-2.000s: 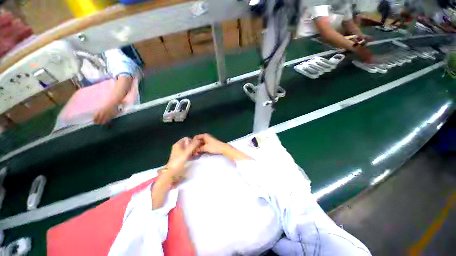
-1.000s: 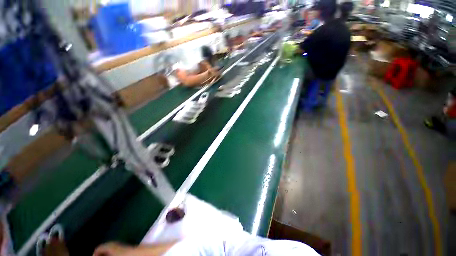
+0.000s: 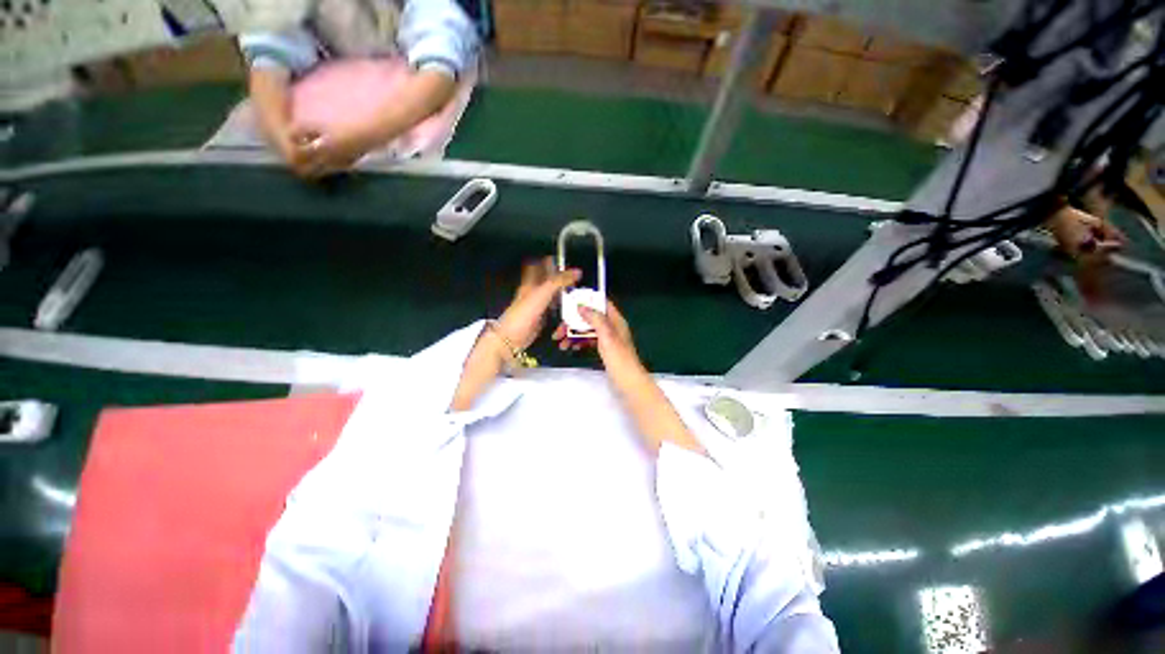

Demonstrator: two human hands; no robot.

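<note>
A white loop-shaped housing [image 3: 584,262] stands upright between my hands over the dark green conveyor belt [image 3: 319,275], its open loop away from me and its solid block near me. My left hand [image 3: 538,299] grips its left side. My right hand [image 3: 606,331] holds the solid block, with the thumb on its face. Whether a small part is between my fingers cannot be told. The white cloth [image 3: 588,511] lies below my arms.
Single housings [image 3: 468,208] and a group of housings [image 3: 751,259] lie on the belt. A red foam sheet [image 3: 192,511] is at the left. A pale disc [image 3: 730,415] lies on the cloth's right corner. A slanted post [image 3: 882,275] with cables stands right. A person's hands [image 3: 313,150] are across the belt.
The view swung right along the line, then back to the front. My hands, together near the belt's edge at first, now hold a housing over the belt.
</note>
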